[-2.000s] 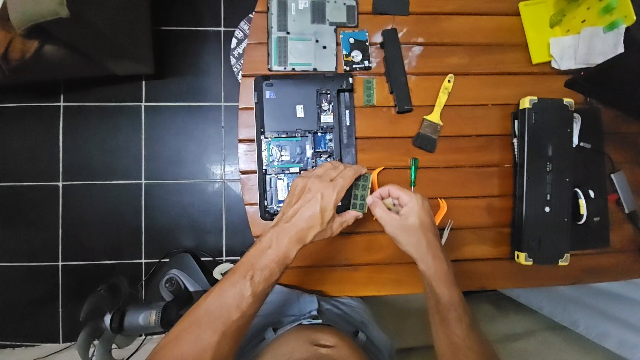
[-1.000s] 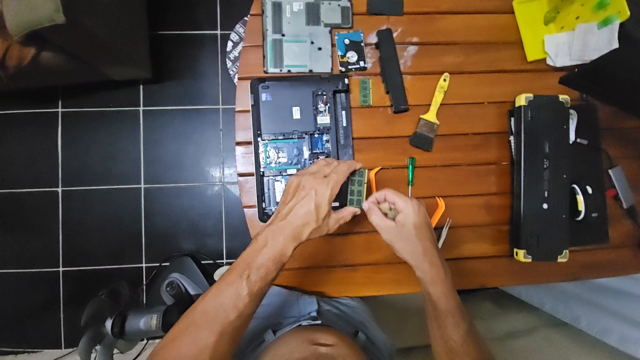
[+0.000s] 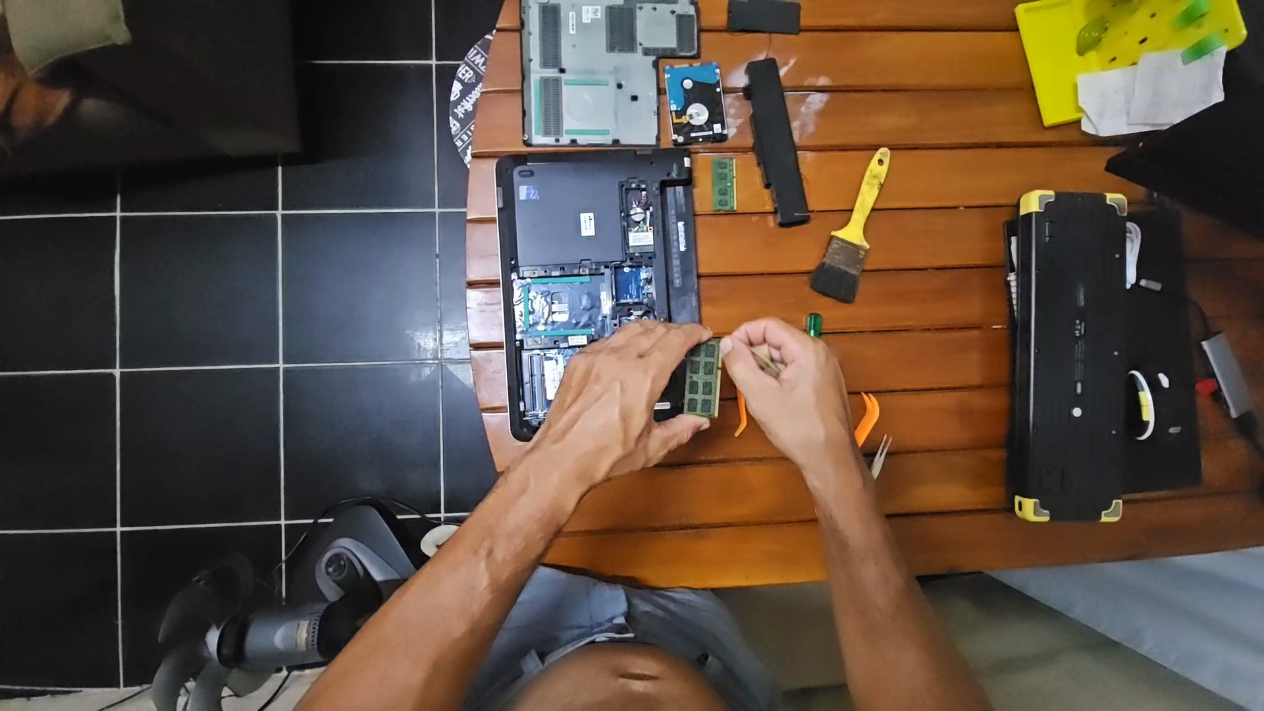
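Observation:
My left hand (image 3: 622,395) grips a green RAM module (image 3: 703,379) by its two short ends, upright in view, over the right edge of an opened laptop base (image 3: 568,212). Between the fingers of my right hand (image 3: 785,380) is a small light-coloured object, perhaps a swab or eraser, mostly hidden; its fingertips are at the module's contact edge. A second RAM module (image 3: 724,185) lies on the wooden table. Above the laptop are its grey bottom cover (image 3: 607,69) and a hard drive (image 3: 695,103). A black laptop battery (image 3: 777,141) lies to their right.
A yellow-handled paintbrush (image 3: 852,232), a green screwdriver handle (image 3: 814,324), orange pry tools (image 3: 866,420) and metal tweezers (image 3: 881,457) lie right of my hands. A long black case with yellow corners (image 3: 1071,355) stands farther right. A fan (image 3: 267,637) is on the floor at lower left.
My left hand keeps its hold on the RAM module. My right hand stays at the module's right edge, with its fingertips now higher along that edge. The laptop and loose parts stay in place.

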